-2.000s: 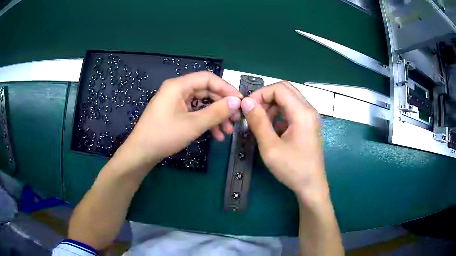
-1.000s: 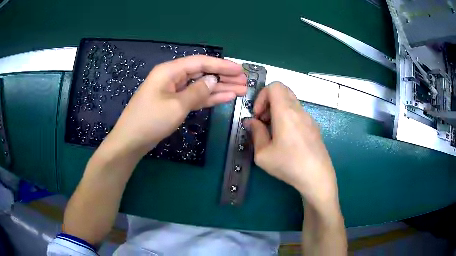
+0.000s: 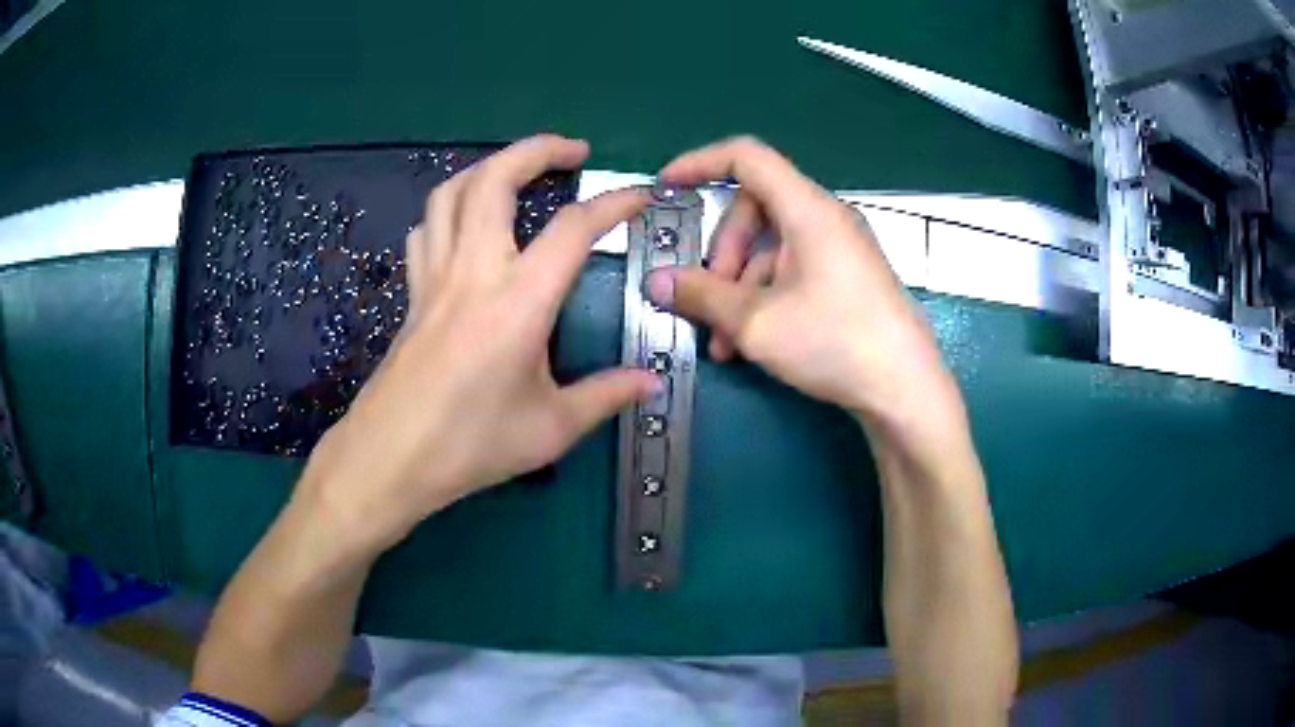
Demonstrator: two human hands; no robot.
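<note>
A narrow grey-brown fixture bar (image 3: 635, 518) lies upright in the view on the green surface, with a row of seats holding small shiny pieces. My left hand (image 3: 462, 334) is spread at its left; its index fingertip is at the upper end and its thumb tip is by a middle seat. My right hand (image 3: 810, 291) is at the bar's upper right, index fingertip at the top end and thumb tip over an upper seat. No piece shows between the fingertips of either hand. A black tray (image 3: 306, 263) scattered with tiny shiny components lies left, partly hidden by my left hand.
A silver-white strip (image 3: 1001, 260) crosses the green surface behind the bar. A pointed metal strip (image 3: 952, 93) leads to the machine frame (image 3: 1119, 256) at the right. Part of another bar (image 3: 14, 455) shows at the far left edge. The bench's front edge curves near my body.
My left hand has opened and come down, its thumb now at the bar. My right hand's thumb and index finger have spread apart along the bar's upper part. The whole view has shifted slightly.
</note>
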